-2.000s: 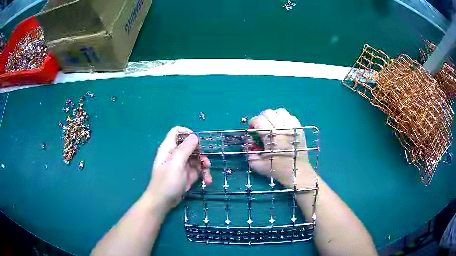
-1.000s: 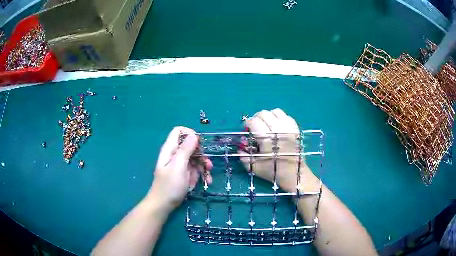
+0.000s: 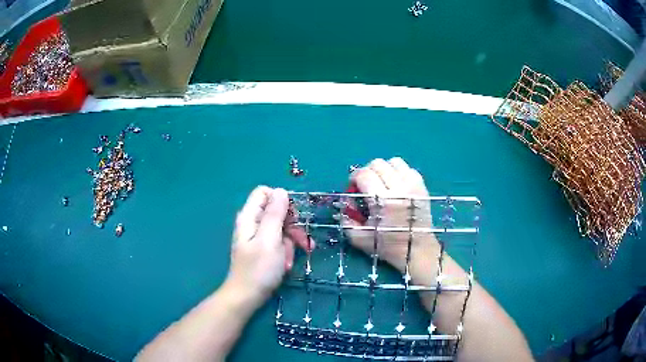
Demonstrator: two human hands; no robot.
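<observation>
My left hand (image 3: 262, 237) pinches the upper left corner of a silvery sprue frame (image 3: 375, 285). The frame shows mostly open bars, with dense rows of parts along its near edge. My right hand (image 3: 389, 205) is behind the frame's upper part, closed on red-handled side cutters (image 3: 353, 206); their jaws are mostly hidden by the frame. A few small plated parts (image 3: 295, 167) lie on the table beyond the frame. A glittering loose parts pile (image 3: 112, 184) lies at the left.
A red plastic tray (image 3: 76, 94) with loose parts stands at the upper left beside a brown cardboard box (image 3: 131, 71). Tangled orange-gold empty runners (image 3: 591, 152) lie at the right. A white strip (image 3: 340, 94) crosses the green bench. A small shiny cluster (image 3: 418, 8) lies at the far side.
The frame has moved a little right and towards me, with its right side lower. My left hand has moved slightly right with it. Small parts beyond the frame have increased slightly since the first frame.
</observation>
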